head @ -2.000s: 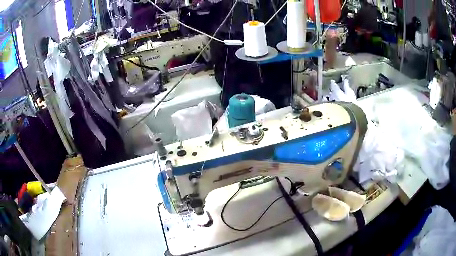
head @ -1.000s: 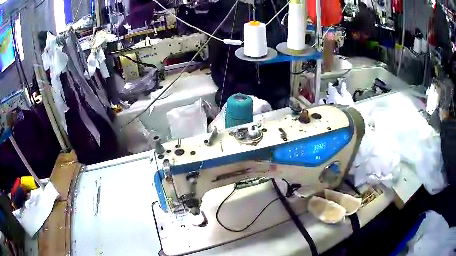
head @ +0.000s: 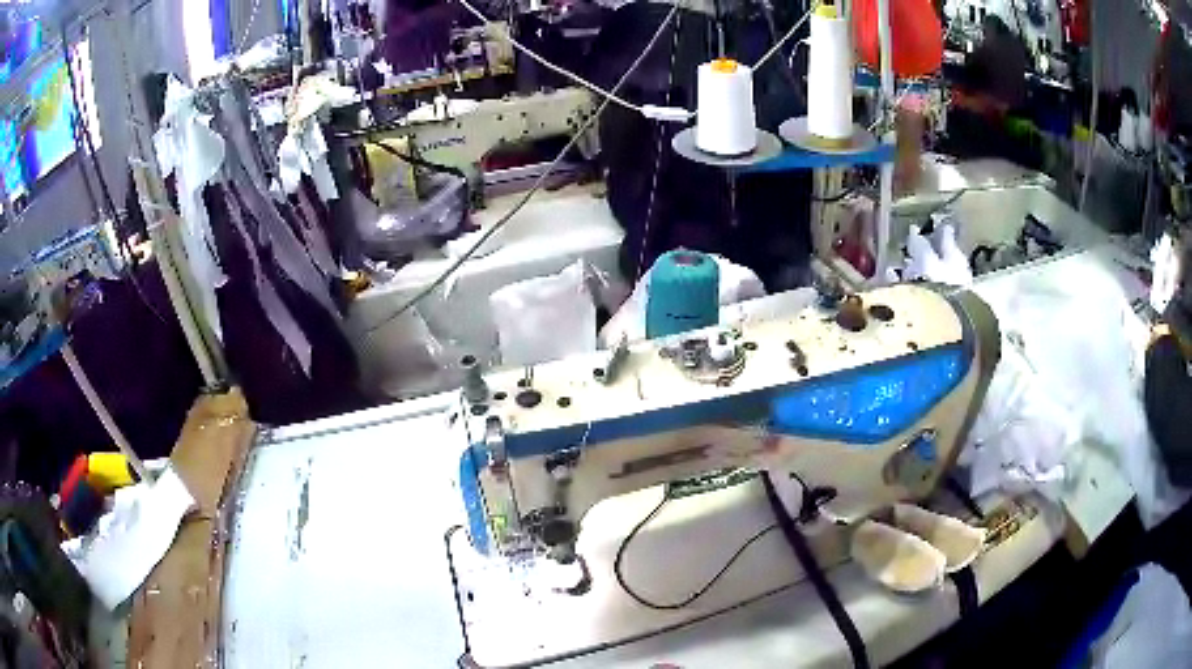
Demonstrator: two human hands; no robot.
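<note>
No hand of mine is clearly in view. A cream industrial sewing machine [head: 706, 451] with a blue stripe and blue panel stands in front of me. Its needle area [head: 556, 533] is at the left end of the head, over the pale machine bed [head: 523, 621]; no cloth shows under it. A black cable [head: 621, 562] loops on the bed. Two cream oval cups [head: 899, 555] lie at the right end of the table, beside a black strap [head: 817, 575].
Tall white thread cones [head: 726, 111] stand behind on blue plates. A teal cone [head: 682, 294] is behind the head. White cloth [head: 1065, 379] is heaped at the right, more [head: 1157, 627] at lower right. A wooden strip [head: 196, 523] edges the table at left. Dark cloth [head: 268, 301] hangs behind.
The view has shifted, so the machine and table appear farther right in the picture than a second ago. The things on the table have not visibly moved.
</note>
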